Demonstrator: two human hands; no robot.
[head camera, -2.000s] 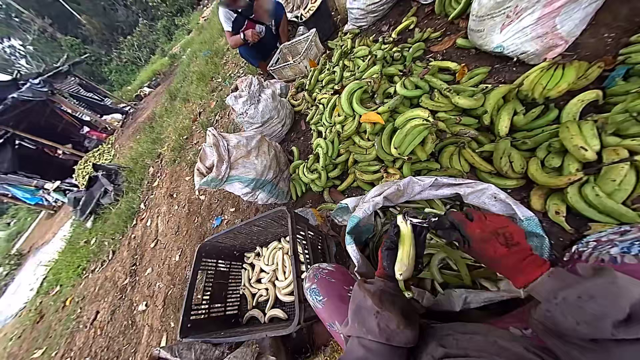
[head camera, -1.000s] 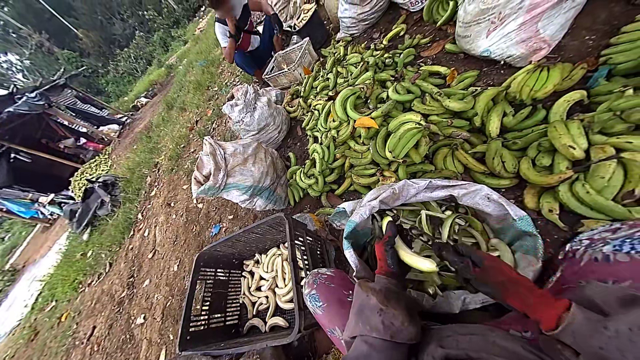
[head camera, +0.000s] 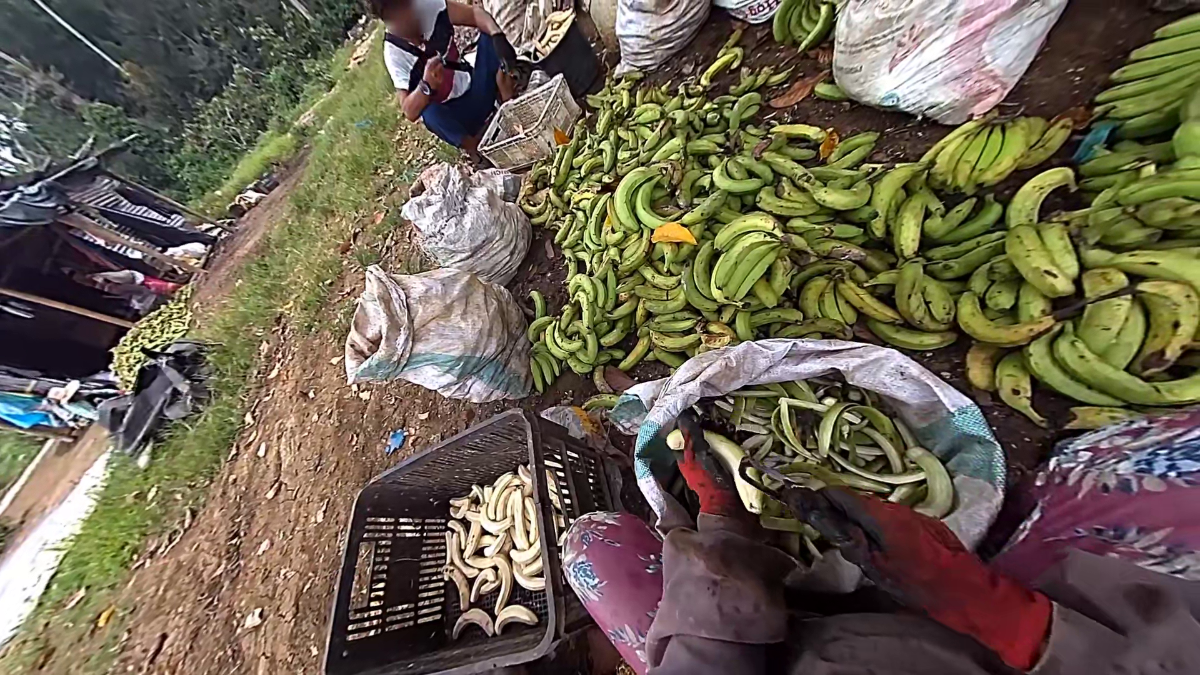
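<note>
My left hand (head camera: 703, 469), in a red and black glove, is closed around a partly peeled plantain (head camera: 736, 466) over a woven sack. My right hand (head camera: 853, 525), gloved alike, is closed near the plantain's lower end; a thin dark tool, perhaps a knife, seems to extend from it, though its handle is hidden. The open woven sack (head camera: 731, 370) holds many green peels (head camera: 858, 436). To its left, a black plastic crate (head camera: 422, 478) contains peeled plantains (head camera: 502, 534).
Heaped green plantains (head camera: 656, 253) lie beyond the sack. Two woven sacks (head camera: 450, 337) stand on the dirt at left. A person (head camera: 459, 66) crouches near a pale plastic crate (head camera: 534, 122). Another filled sack (head camera: 937, 56) stands at the top right.
The plantain in my left hand was more upright two seconds ago and is now tilted. My right hand has come closer to it since one second ago.
</note>
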